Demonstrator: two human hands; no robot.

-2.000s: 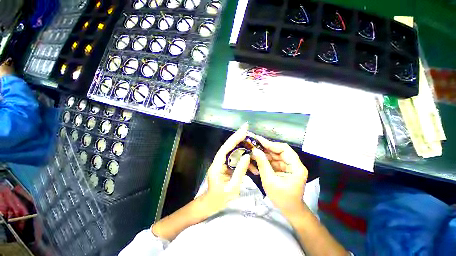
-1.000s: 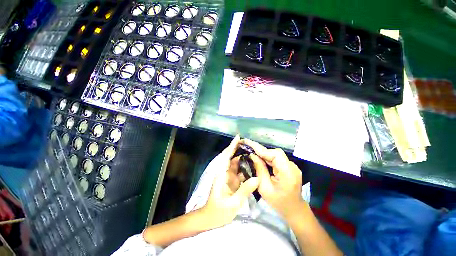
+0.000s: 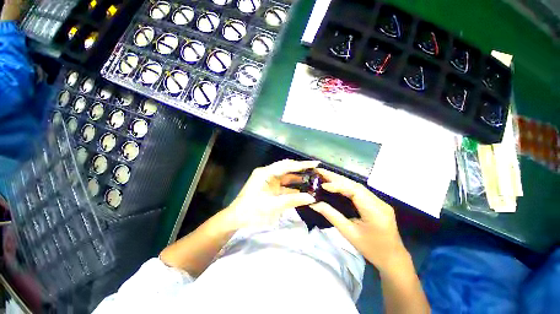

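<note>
A small dark round unit [image 3: 311,183] is held above my lap, just off the bench edge. My left hand [image 3: 270,191] grips it from the left with thumb and fingers. My right hand [image 3: 362,216] is at its right side, with fingertips at the unit and thumb apart below it; whether it bears on the unit is hard to tell. The unit's face is small and partly hidden by fingers. A black pocket tray [image 3: 393,83] holds dark units with thin white and red wires. A clear blister tray [image 3: 178,101] holds silver-faced discs.
A pink-red wire pile [image 3: 334,84] lies on white paper [image 3: 307,113]. Another white sheet [image 3: 412,168] overhangs the bench edge. Cream strips [image 3: 496,178] and a clear bag [image 3: 471,178] lie right. A tray stack [image 3: 144,165] and tilted empty blister tray [image 3: 58,214] stand left. Blue sleeves show both sides.
The view has shifted and turned. The silver face and the amber bit seen in the hands earlier no longer show. My right thumb has moved away from the unit, and my hands are more spread.
</note>
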